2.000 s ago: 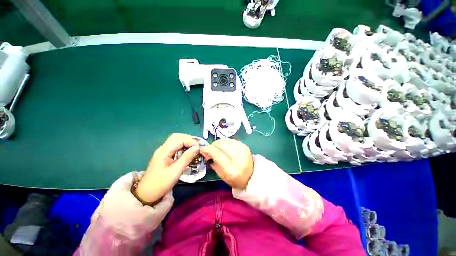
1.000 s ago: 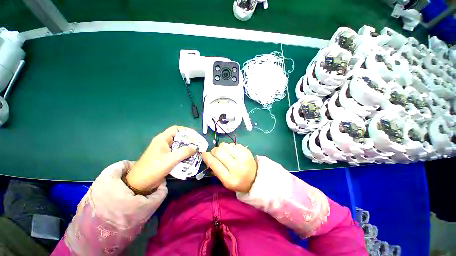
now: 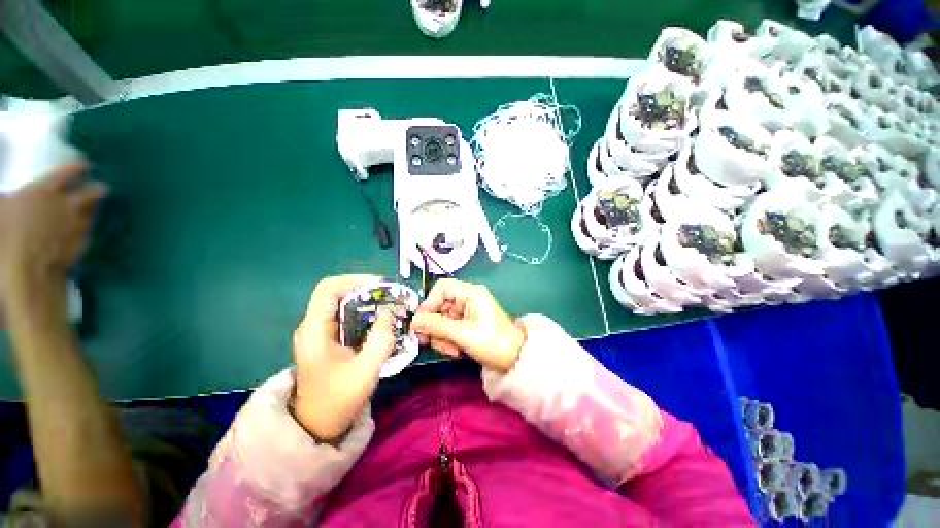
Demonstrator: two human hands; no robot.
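My left hand holds a white round housing near the bench's front edge, its open face up with the circuit board showing and the thumb lying over it. My right hand pinches at the housing's right rim with closed fingertips, where thin dark connector wires come down. What the fingertips hold is too small to tell. The white camera body lies just beyond, its black lens panel facing up and its round opening toward me. A short black cord hangs at its left.
A tangled white cord bundle lies right of the body. Stacked housings fill the right side. Grey rings lie in the blue bin. Another person's hand is at the left with a blurred white object. One more housing is beyond the rail.
The housing in my left hand has turned so its board shows more. My right hand stays at its rim. Another person's arm has come in at the left. The housing beyond the rail has moved left.
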